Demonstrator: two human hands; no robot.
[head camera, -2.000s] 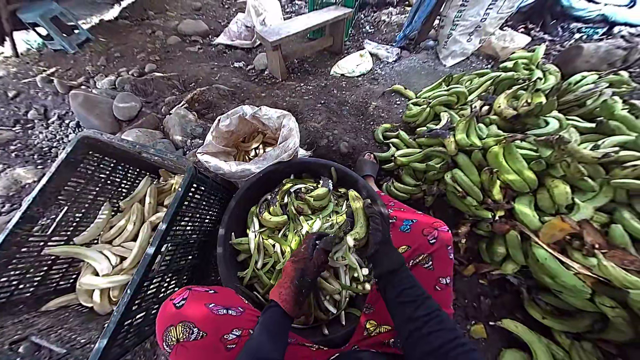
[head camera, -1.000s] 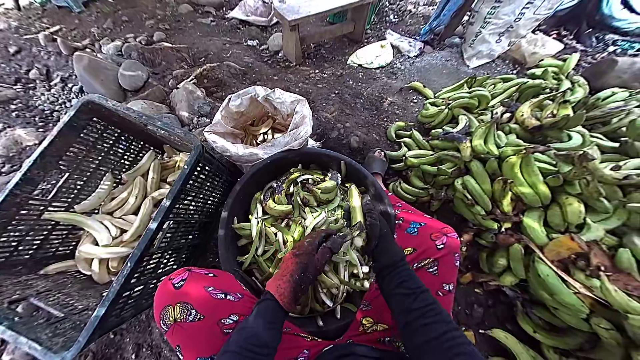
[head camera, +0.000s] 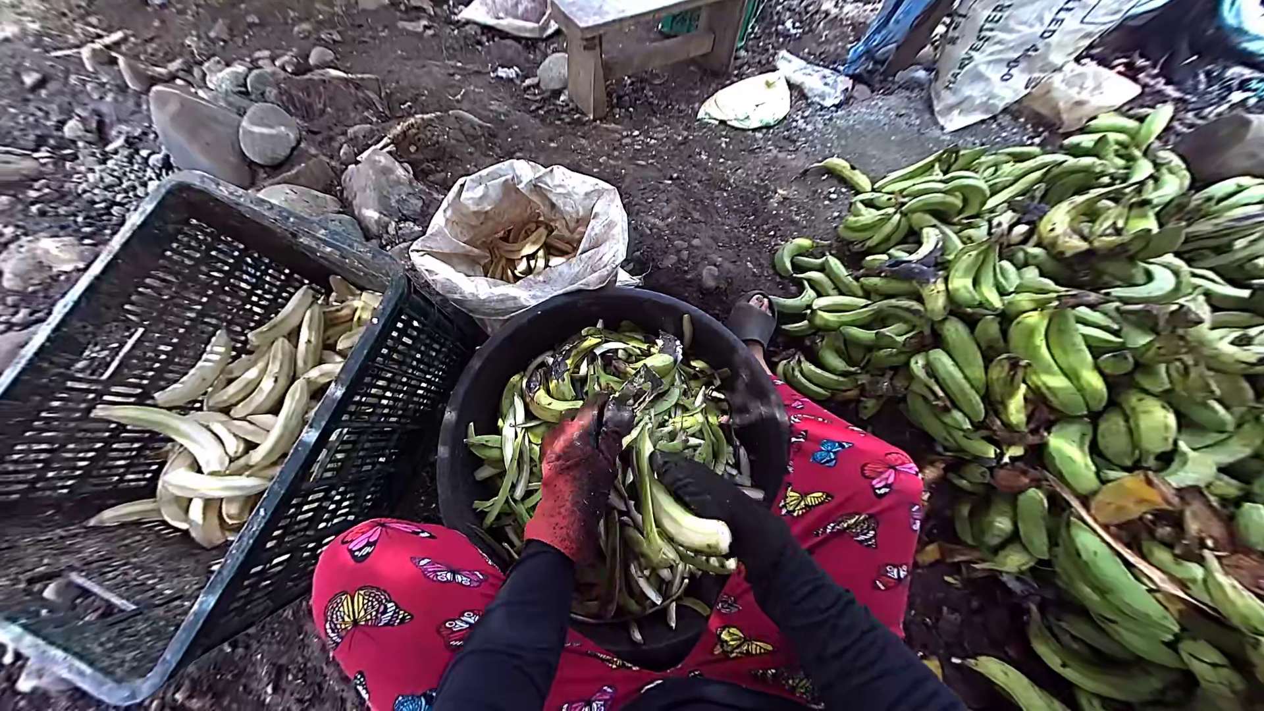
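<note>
A partly peeled green plantain (head camera: 686, 518) lies tilted over the peels in a round black tub (head camera: 464, 425) between my knees. My right hand (head camera: 711, 494), in a dark glove, grips it from the right side. My left hand (head camera: 578, 479), in a red and dark glove, is at the plantain's upper end with fingers curled; whether it holds a tool or a peel is hidden. Green peels (head camera: 509, 474) fill the tub around both hands. Peeled plantains (head camera: 281, 370) lie in a dark plastic crate (head camera: 365, 415) to the left.
Beyond the tub stands an open white sack (head camera: 583, 212) with pale pieces inside. Unpeeled green plantains (head camera: 1057, 355) are heaped on the ground at right, beside my sandaled foot (head camera: 752, 321). Stones (head camera: 202, 133) lie behind the crate, and a wooden bench (head camera: 632, 54) stands farther back.
The plantain in my right hand was upright at the tub's right side; now its pale end points down toward me, with skin hanging from it. My left hand has moved farther up in the tub.
</note>
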